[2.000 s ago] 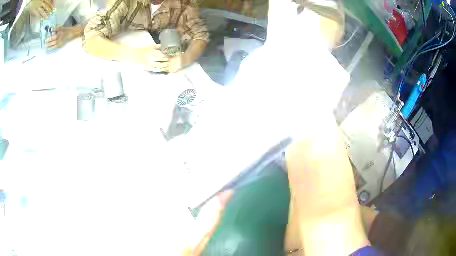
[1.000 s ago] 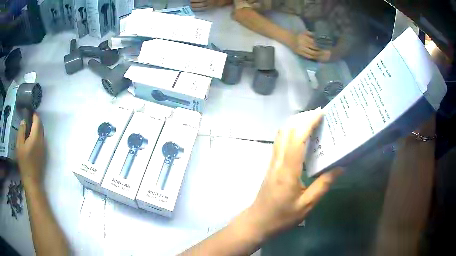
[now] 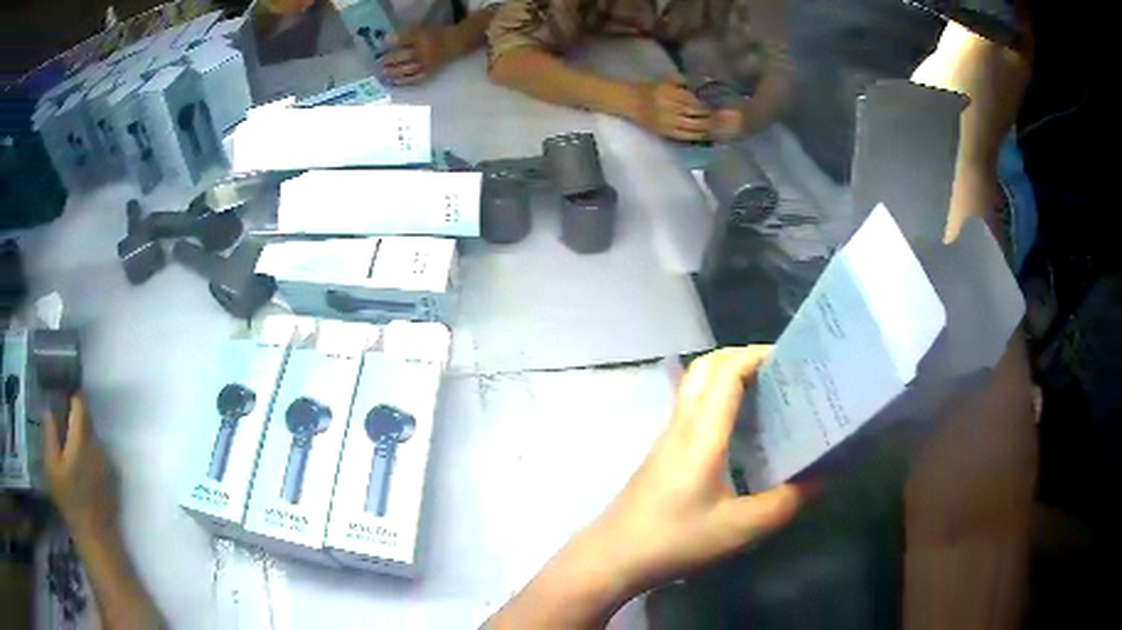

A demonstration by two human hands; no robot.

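My left hand (image 3: 701,474) grips the lower end of an open light-blue and white retail box (image 3: 837,369), which tilts up to the right. Its white end flap (image 3: 904,295) stands open at the upper end. My right arm rises along the right side behind the box. My right hand (image 3: 976,80) is blurred and partly cut off near the top right; its fingers are unclear. A blurred dark grey piece (image 3: 907,154) shows beside it, above the box opening; whether the hand holds it is unclear.
Three picture-side-up boxes (image 3: 308,455) stand in a row left of my left hand. White-topped boxes (image 3: 381,203) and dark fans (image 3: 572,185) lie behind. A neighbour's hand (image 3: 80,468) is at far left; another person's hands (image 3: 695,111) are across the table.
The view has shifted. The box in my left hand now sits slightly lower, with its open end more visible. The dark grey piece has come into view above it.
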